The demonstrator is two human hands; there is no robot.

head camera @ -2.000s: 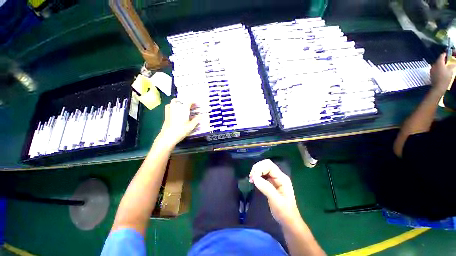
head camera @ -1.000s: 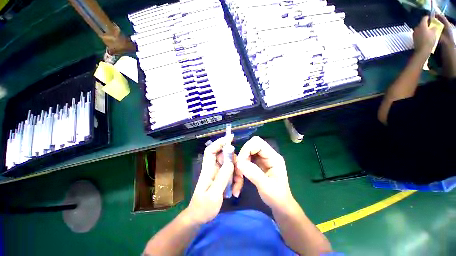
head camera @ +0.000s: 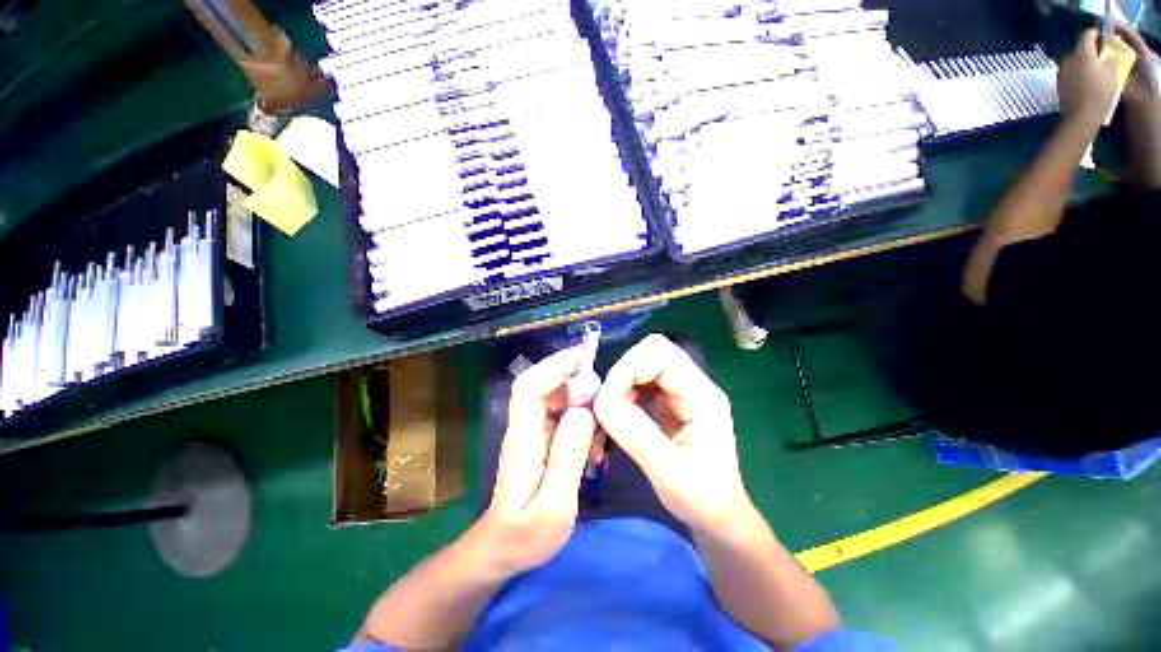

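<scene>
My left hand (head camera: 541, 439) holds a slim pale tube part (head camera: 590, 349) upright over my lap, its thin clear end above the fingertips. My right hand (head camera: 675, 427) is beside it, thumb and forefinger together at the tube; whether a small label is pinched there cannot be told. Two black trays tightly stacked with white tubes, a centre one (head camera: 520, 290) and one to its right (head camera: 815, 224), lie on the bench. A left tray (head camera: 108, 191) holds one row of tubes. Yellow sheets (head camera: 283, 198) lie beside it.
The bench edge (head camera: 420, 347) runs between trays and lap. An open cardboard box (head camera: 427, 439) and a round grey base (head camera: 201, 510) are below left. Another worker in black (head camera: 1044, 344) is at right, hands by a further tray with a tube row (head camera: 987, 89).
My left hand has come from the centre tray to over my lap with a tube. My right hand has met it there. The view has shifted, and the trays appear further left and higher.
</scene>
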